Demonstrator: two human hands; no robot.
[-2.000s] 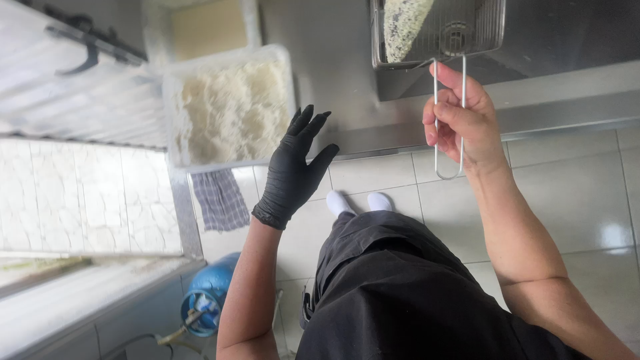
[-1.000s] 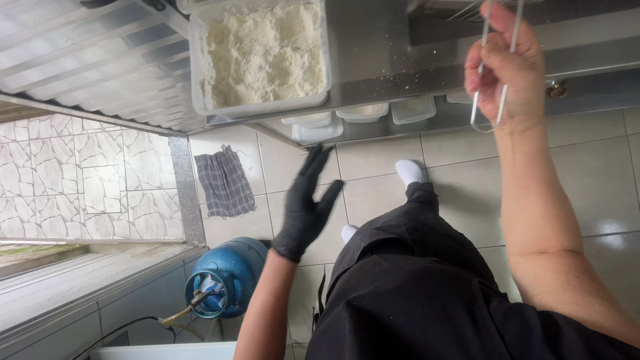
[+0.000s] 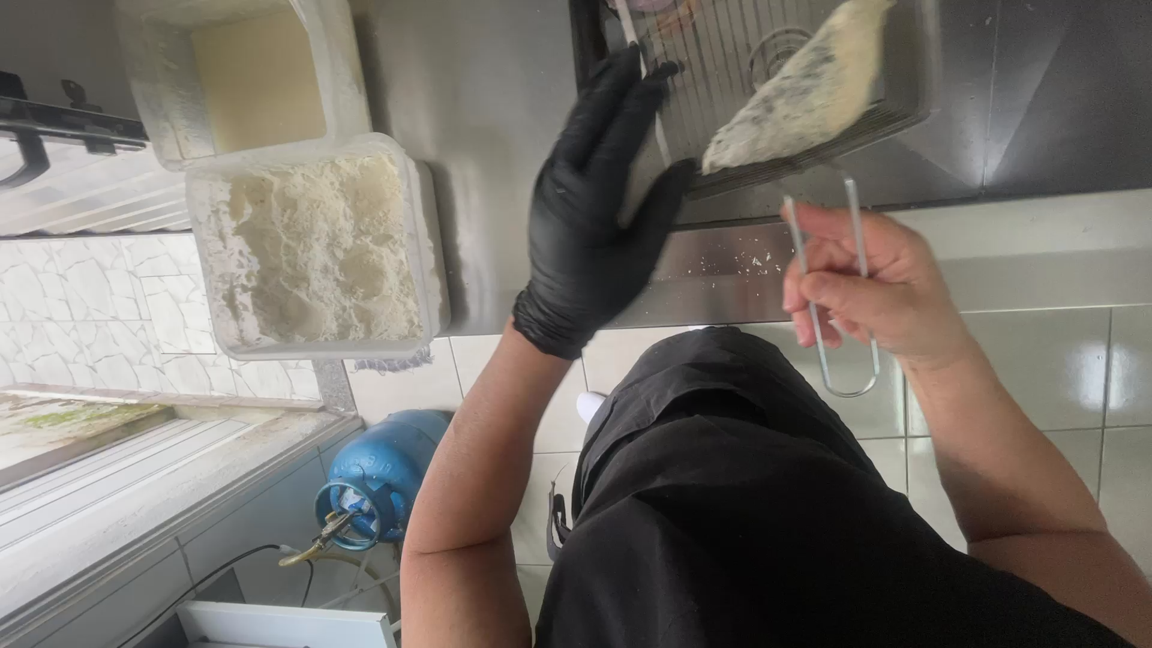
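My left hand (image 3: 603, 207), in a black glove, is spread at the left edge of a wire rack in a dark tray (image 3: 927, 99); I see nothing held in it, though its fingertips are blurred against the rack. A pale, flour-coated piece of food (image 3: 792, 99) with dark patches lies over the rack. Bare, my right hand (image 3: 868, 288) grips thin metal wire tongs (image 3: 850, 387) near the front edge of the steel counter, just below the tray. The far tips of the tongs are hard to make out.
To the left is a plastic tub of flour (image 3: 315, 252), with a second tub (image 3: 337, 63) holding a smooth beige content behind it. White crumbs (image 3: 756, 261) dot the counter edge. A blue gas cylinder (image 3: 387, 468) with a hose stands on the tiled floor at lower left.
My left hand has moved from over the floor to the rack's left edge. My right hand still holds the tongs. The view has shifted markedly, bringing the food back into sight.
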